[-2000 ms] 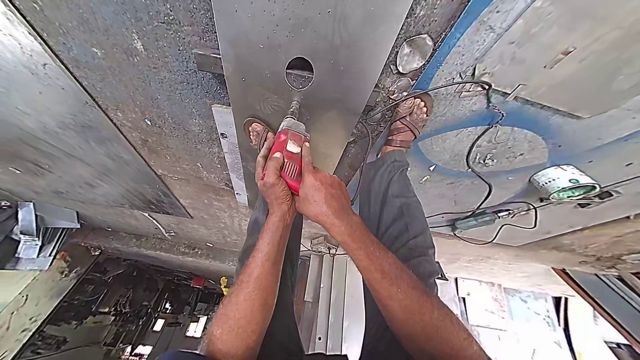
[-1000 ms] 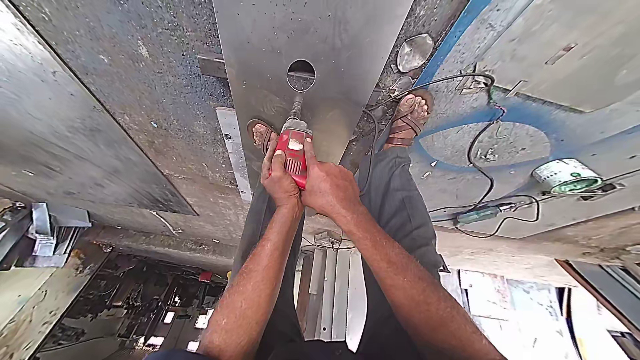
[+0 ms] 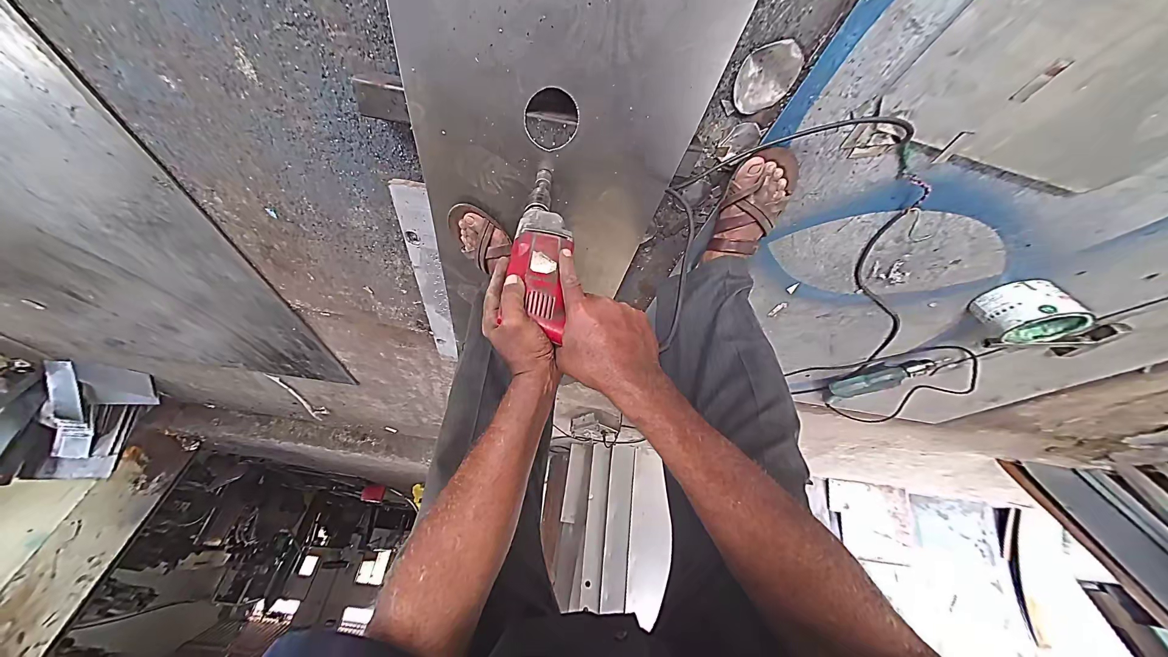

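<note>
Both my hands grip a red corded power drill (image 3: 542, 265), which points away from me over a flat grey metal sheet (image 3: 630, 55). My left hand (image 3: 522, 319) wraps the drill body from the left. Around its right side and rear is my right hand (image 3: 607, 338), one finger lying along the casing. The drill's chuck and tip (image 3: 543, 187) are just on the near side of a round hole (image 3: 551, 119) cut in the sheet. Whether the tip touches the metal I cannot tell. The drill's handle is hidden by my hands.
My sandalled feet stand on either side, the right one (image 3: 753, 201) beside a black cable (image 3: 680, 265). To the right are a paint-stained tin (image 3: 1031, 312) and a greenish power tool (image 3: 871, 381) with its cable. A large metal sheet (image 3: 137, 237) lies left; a narrow metal strip (image 3: 424, 265) is nearer.
The drill tip was at the near rim of the hole two seconds ago; now a small gap shows between them. Both hands have kept their hold on the drill.
</note>
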